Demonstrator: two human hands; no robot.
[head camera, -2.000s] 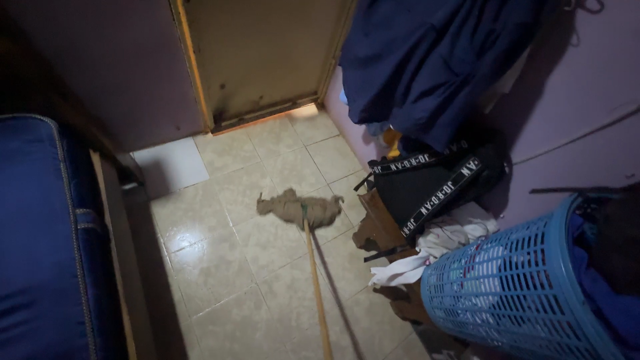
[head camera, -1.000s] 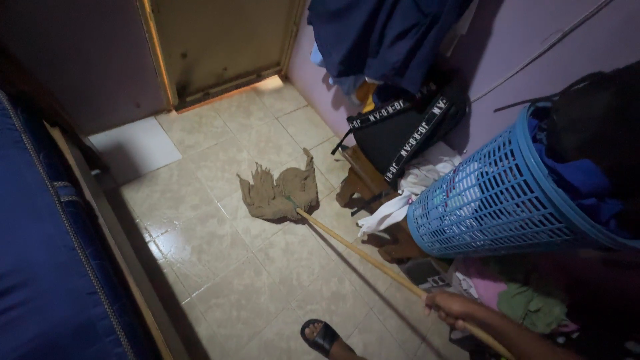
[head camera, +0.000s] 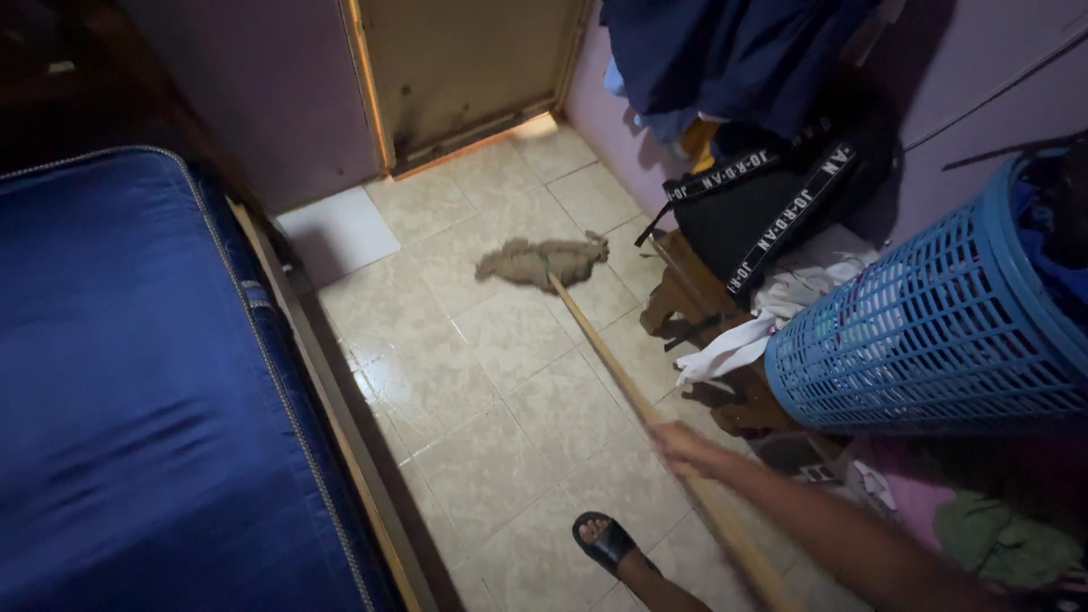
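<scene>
My right hand (head camera: 687, 450) is closed round the wooden handle (head camera: 602, 348) of a mop, at the lower right of the view. The handle slants up and left to a brown-grey mop head (head camera: 544, 262) of cloth or strands, which lies spread sideways on the tiled floor (head camera: 510, 425) a short way in front of the door. Part of the handle runs on below my hand and out at the bottom edge. My left hand is outside the view.
A blue mattress (head camera: 127, 382) in a wooden bed frame (head camera: 323, 408) lines the left. The door (head camera: 467, 68) stands ahead. At right are a black bag (head camera: 748, 204), a white cloth (head camera: 727, 350) and a blue plastic laundry basket (head camera: 901, 314). A foot in a black sandal (head camera: 605, 542) is below.
The mop head was fanned out with points upward a second ago and now lies flatter and wider. My right hand, out of view two seconds ago, is now seen on the handle.
</scene>
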